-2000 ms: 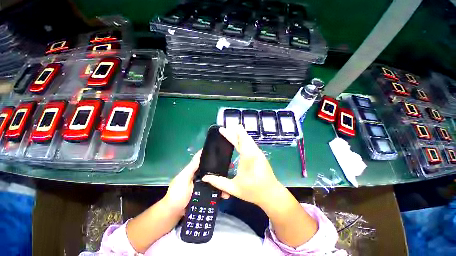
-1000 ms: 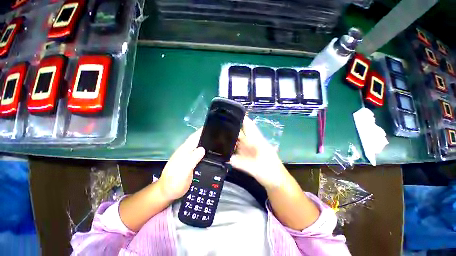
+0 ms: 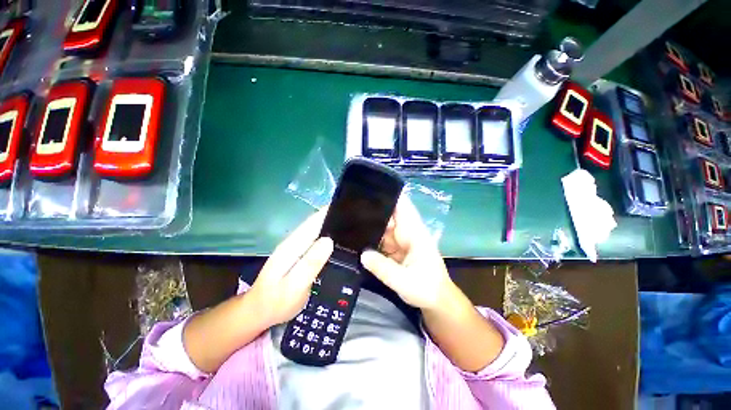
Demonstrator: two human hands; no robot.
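An open black flip phone [image 3: 362, 207] is held over my lap, dark screen half up and keypad with white numbers below. My left hand [image 3: 292, 268] grips its left side near the hinge, thumb at the lower edge of the screen half. My right hand [image 3: 413, 256] is at the right side of the screen half, thumb near its lower right corner; some of its fingers are hidden behind the phone. A small lens tray [image 3: 357, 128] with several black frames with pale centres lies on the green bench behind the phone.
A phone tray [image 3: 180, 180] holds red phones at left; another [image 3: 681, 216] is at far right. A bottle [image 3: 529, 84], two red phones [image 3: 598, 138], a second lens tray [image 3: 641, 210], a pink stick [image 3: 510, 207], a white wipe [image 3: 587, 212] and clear film [image 3: 314, 178] lie on the bench.
The view has tilted down and shifted since the earliest frame. My right hand's fingers have left the top of the screen half for its right side. My left thumb now rests near the screen's lower edge.
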